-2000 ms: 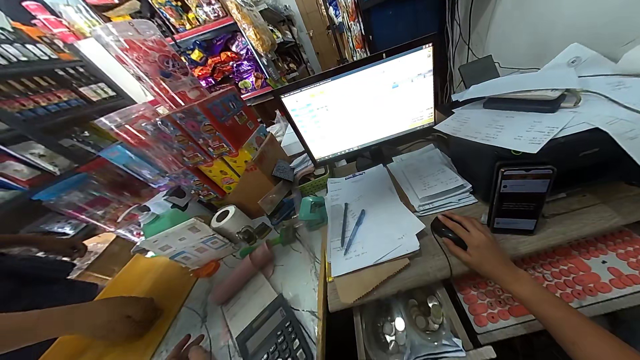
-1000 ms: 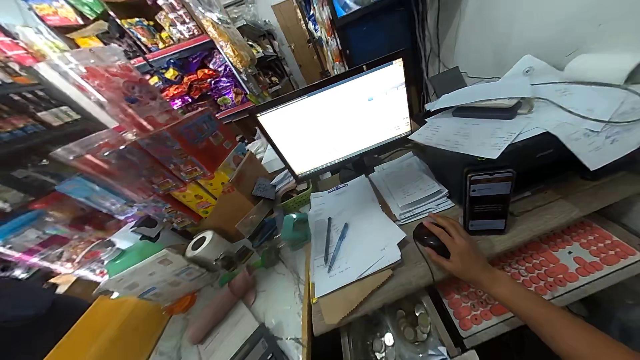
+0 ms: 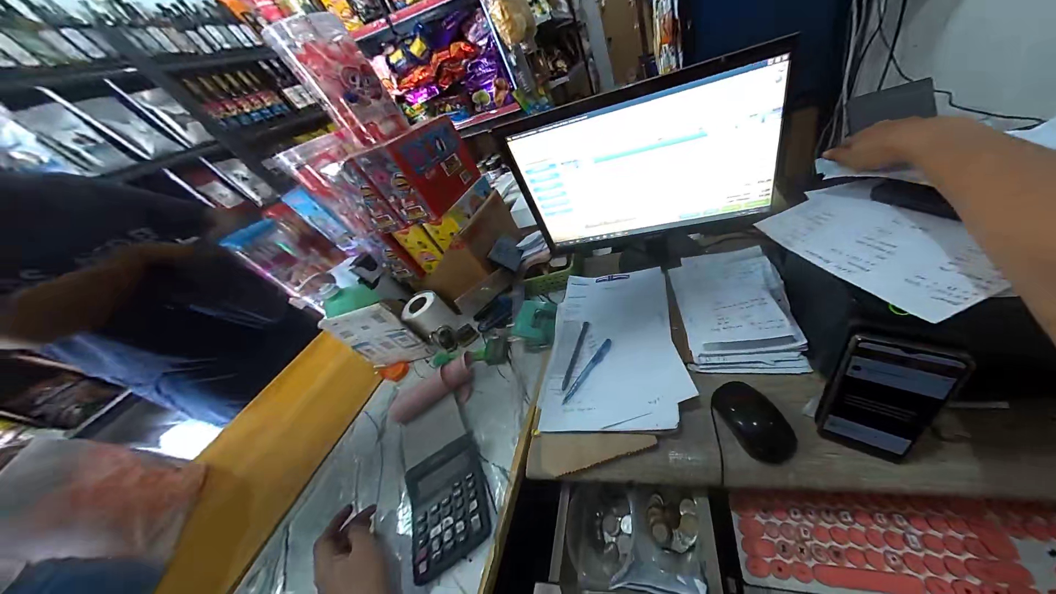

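My right hand (image 3: 887, 147) reaches across the loose written papers (image 3: 887, 239) piled on a black machine at the right; its fingertips are at the papers' far edge, and whether they grip one is unclear. At the bottom, my left hand (image 3: 353, 551) is beside a dark calculator (image 3: 450, 511), fingers curled; I cannot tell whether it holds something small. A black computer mouse (image 3: 754, 421) lies untouched on the wooden desk, between a paper stack (image 3: 740, 313) and a phone (image 3: 893, 398) propped upright. Two pens (image 3: 587, 370) rest on white sheets left of that stack.
A lit monitor (image 3: 652, 157) stands behind the papers. Below the desk edge are an open drawer with coins (image 3: 676, 524) and a red-keyed keyboard (image 3: 891, 540). A tissue roll (image 3: 429, 313) and boxed goods (image 3: 429, 169) stand left. Another person (image 3: 165, 305) is beyond the yellow counter edge (image 3: 289, 429).
My right hand has left the mouse and moved up to the papers on the black machine. The other person's hand no longer rests on the yellow surface. The view has shifted.
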